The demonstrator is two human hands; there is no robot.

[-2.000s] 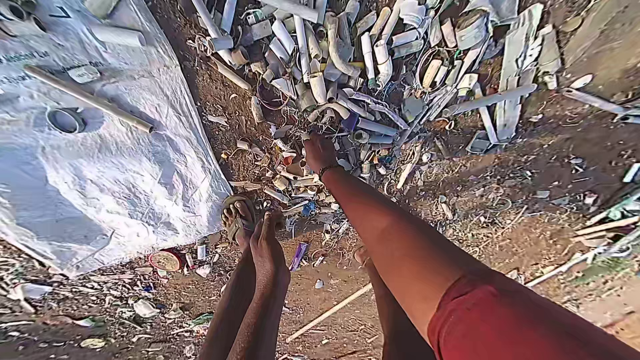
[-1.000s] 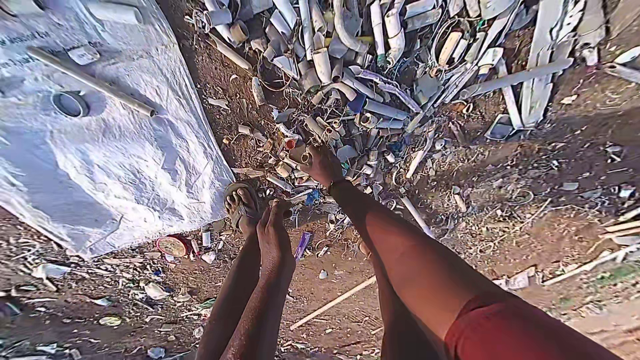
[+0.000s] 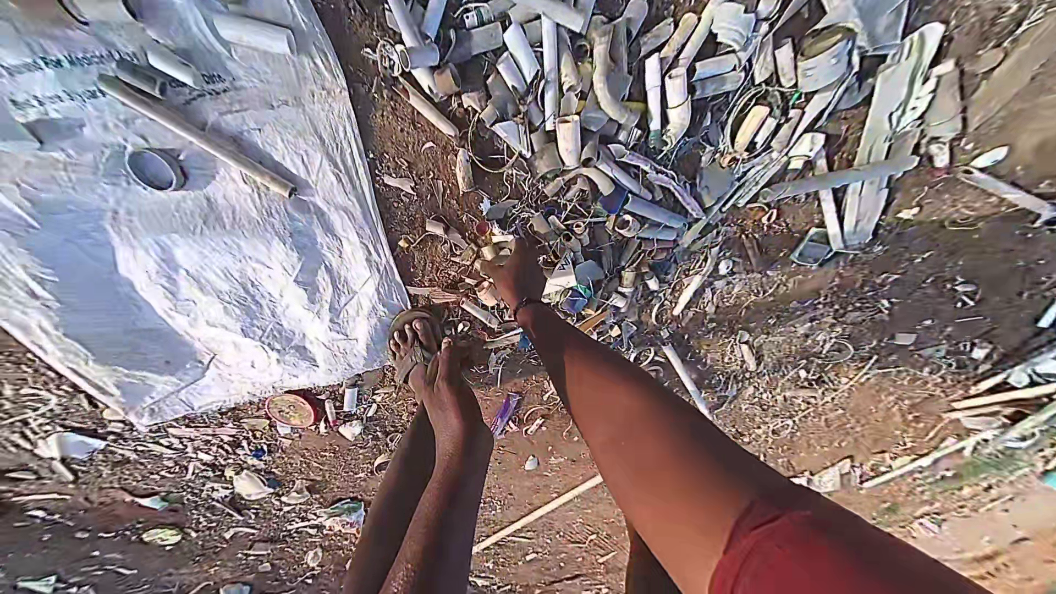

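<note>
My right hand (image 3: 516,272) reaches down into the near edge of a heap of plastic pipe pieces (image 3: 569,136); its fingers are at a small pale pipe piece (image 3: 492,250), and whether they grip it is hard to tell. My left hand (image 3: 445,384) is low beside my sandalled foot (image 3: 412,334), its fingers mostly hidden from this angle, so its hold cannot be made out. Around the right hand lie short pipe offcuts, wires and a blue plastic scrap (image 3: 577,299).
A white woven plastic sheet (image 3: 272,322) on the left bears a long pipe (image 3: 198,136), a pipe ring (image 3: 155,170) and other pipe pieces. Broken flat lengths (image 3: 887,132) lie at the upper right. A thin stick (image 3: 540,513) and a round red-rimmed lid (image 3: 290,410) rest on the littered soil.
My right hand has moved left along the near edge of the heap since two seconds ago. My left hand stays beside the foot.
</note>
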